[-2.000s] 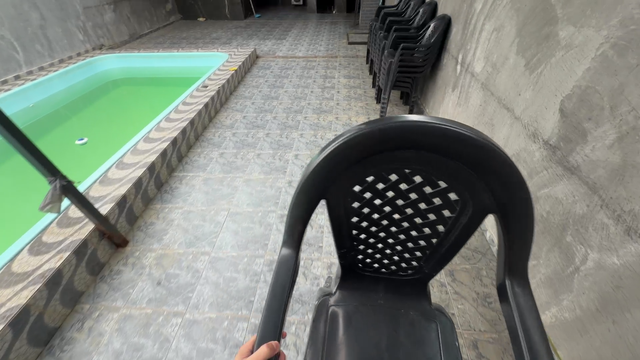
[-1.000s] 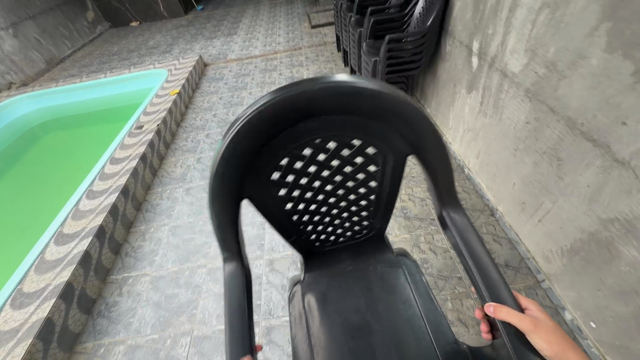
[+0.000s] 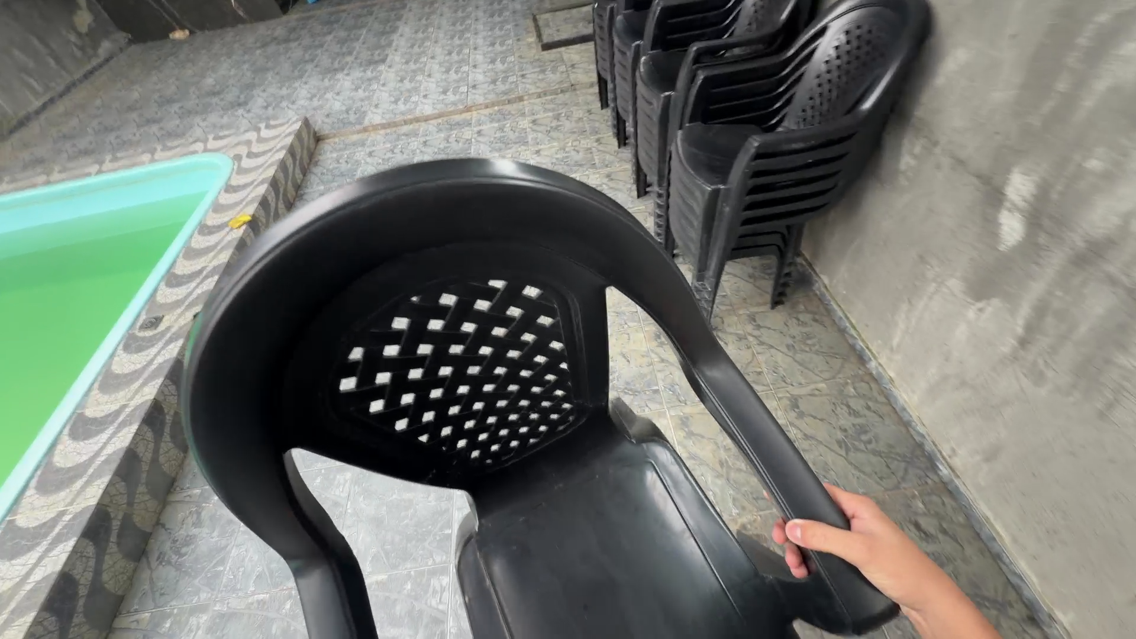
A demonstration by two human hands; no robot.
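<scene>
A black plastic armchair (image 3: 568, 550) with a latticed backrest fills the middle of the head view, its seat facing me and its back turned away. My right hand (image 3: 852, 541) is closed around the front part of its right armrest, thumb on top and fingers underneath. The left armrest runs out of the bottom edge of the view, and my left hand cannot be seen. Beyond the chair's right side stand stacks of matching black plastic armchairs (image 3: 763, 169) beside the wall.
A pool (image 3: 71, 293) with green water lies at the left, edged by a raised border (image 3: 98, 497) of wavy patterned tiles. A rough grey wall (image 3: 1021, 222) runs along the right. Grey patterned tiles (image 3: 417, 71) cover the floor. A small yellow object (image 3: 240, 220) lies on the pool border.
The stacked chairs now appear nearer as the view has moved forward. My right hand, on the armrest a second ago, still holds it. My left hand, partly visible earlier, has left the view.
</scene>
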